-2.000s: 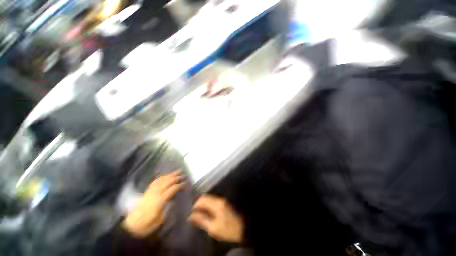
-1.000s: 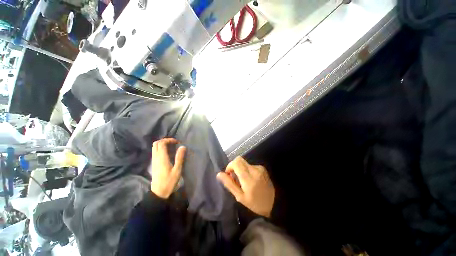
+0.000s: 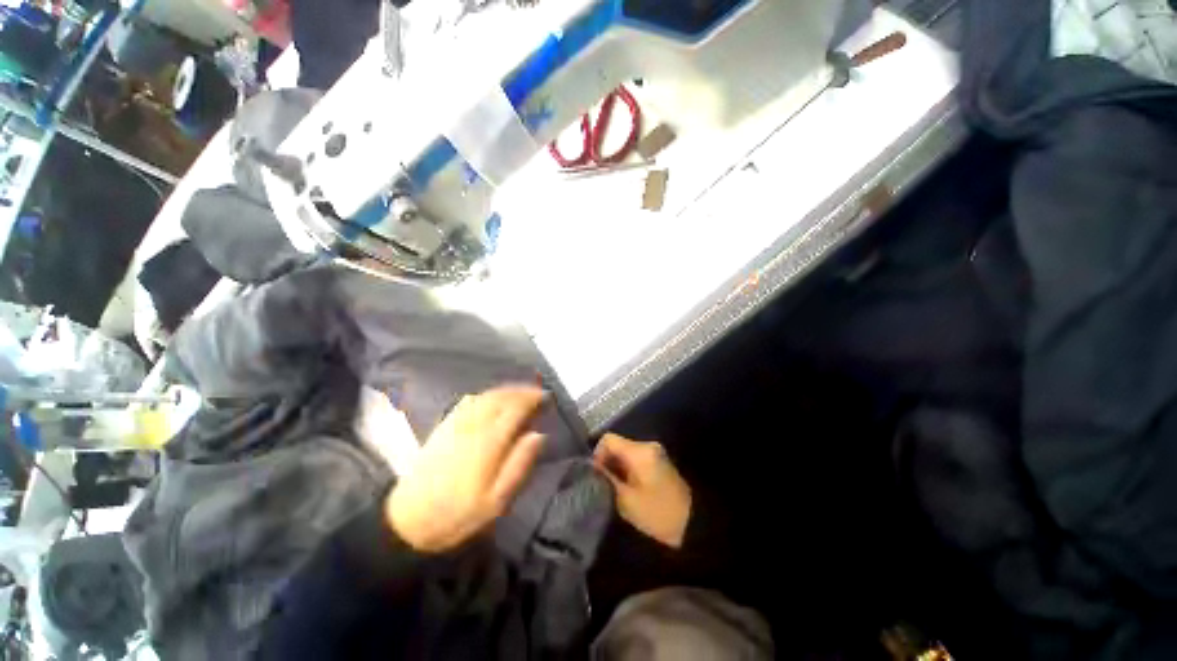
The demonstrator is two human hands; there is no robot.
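A dark grey garment [image 3: 278, 517] lies in folds left of the machine table and reaches up to the needle area of the white sewing machine [image 3: 426, 129]. My left hand [image 3: 467, 471] lies on the cloth, fingers extended toward the table's front corner; it is slightly blurred. My right hand [image 3: 645, 488] pinches the garment's edge between thumb and fingers, just below the table corner. The presser foot area [image 3: 458, 256] is partly hidden by the machine head and bright glare.
Red-handled scissors [image 3: 617, 127] and small brown tags [image 3: 654, 190] lie under the machine arm. A brown-handled thin tool [image 3: 878, 50] lies at the table's far right. Dark garments [image 3: 1097, 284] hang at right. A bottle with yellowish contents [image 3: 142, 422] is at left.
My left hand has moved down over the cloth and turned toward the right. My right hand is slightly lower. The cloth by the corner is more bunched, and the view has shifted.
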